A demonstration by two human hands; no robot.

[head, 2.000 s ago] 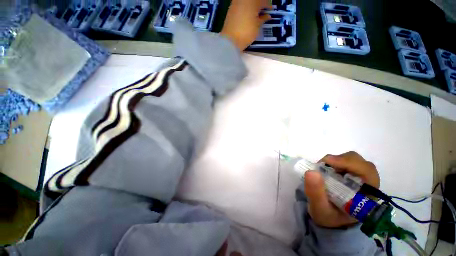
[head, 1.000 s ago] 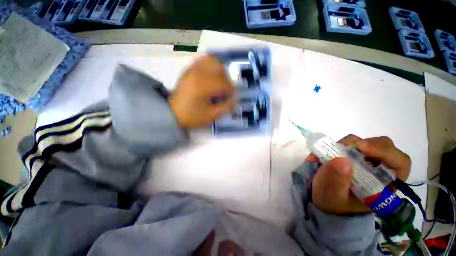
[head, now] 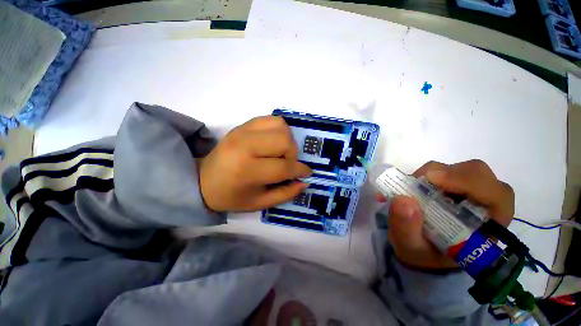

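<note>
Two light-blue plastic housings lie edge to edge on white paper, the upper one [head: 334, 149] and the lower one [head: 312, 207], with black and silver parts inside. My left hand [head: 255, 164] lies over their left part, fingertips where the two meet, hiding that part. My right hand [head: 446, 213] holds a clear glue syringe [head: 436, 216] with a white label and dark-blue band. Its thin green needle [head: 366, 162] points left, its tip over the right part of the upper housing; contact cannot be told. A dark-green adapter cap [head: 500, 280] sits on its rear.
A bag of small blue parts [head: 48, 99] with a paper label [head: 28, 60] is at the upper left. More housings [head: 564, 32] stand on the dark belt at the upper right. A small blue piece [head: 426, 88] lies on the paper. A hose and wires [head: 541, 223] run along the right edge.
My left hand has brought the two housings from the far belt onto the paper in front of me. The needle is now at the upper housing. The view has shifted.
</note>
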